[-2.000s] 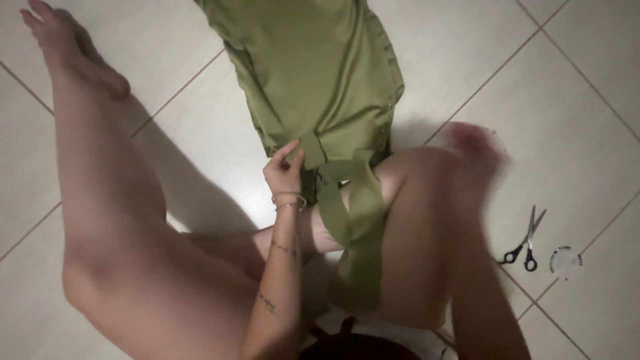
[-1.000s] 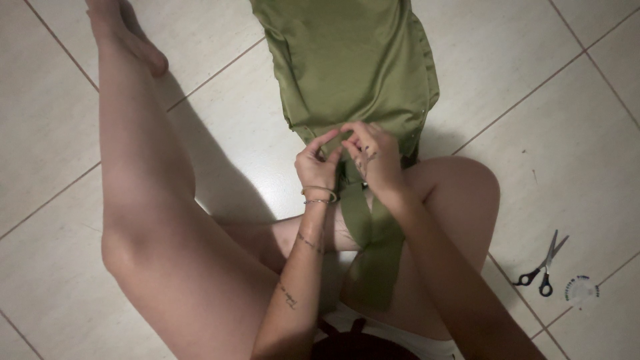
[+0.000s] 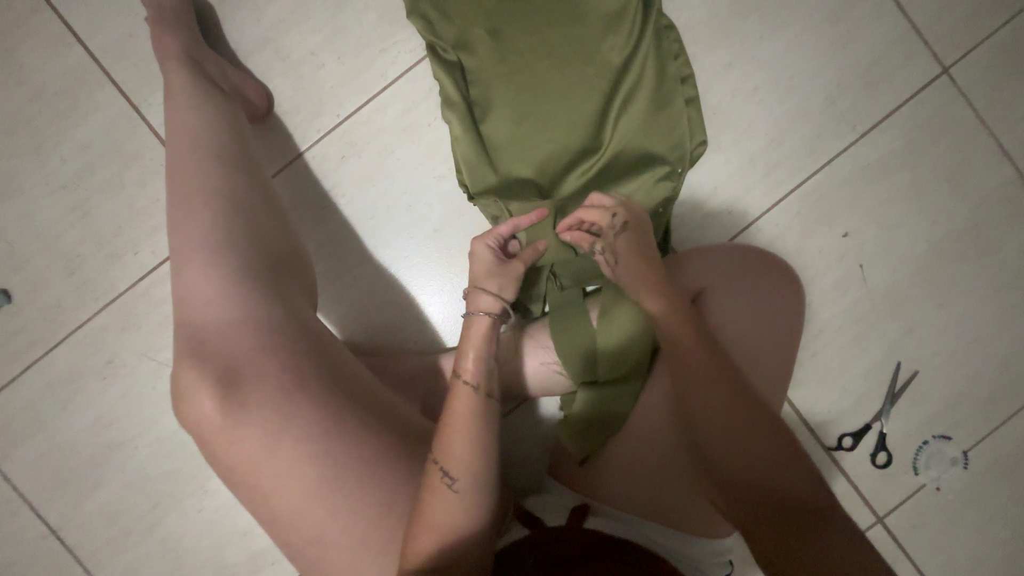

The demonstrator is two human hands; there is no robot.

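Olive-green satin fabric (image 3: 560, 104) lies on the floor between my legs, and a strip of the same green (image 3: 608, 344) hangs from its near end over my shin and thigh. At that near end, my left hand (image 3: 508, 256) has its thumb and index finger apart over the cloth, with no clear grip on it. Just to its right, my right hand (image 3: 616, 240) has thumb and fingertips pinched together over the fabric. Whether something small, such as a pin, is between those fingertips cannot be made out. Small pin heads dot the fabric's right edge.
Scissors with black handles (image 3: 880, 424) lie partly spread on the tiled floor (image 3: 840, 160) at the right. Beside them is a round wheel of pins (image 3: 940, 462). My bent legs (image 3: 232, 320) flank the fabric. A small grey object (image 3: 5, 297) sits at the far left edge.
Two seconds ago my right hand was off by the right, blurred near the knee; it came to the fabric beside my left hand. Since then, both hands have stayed at the near end.
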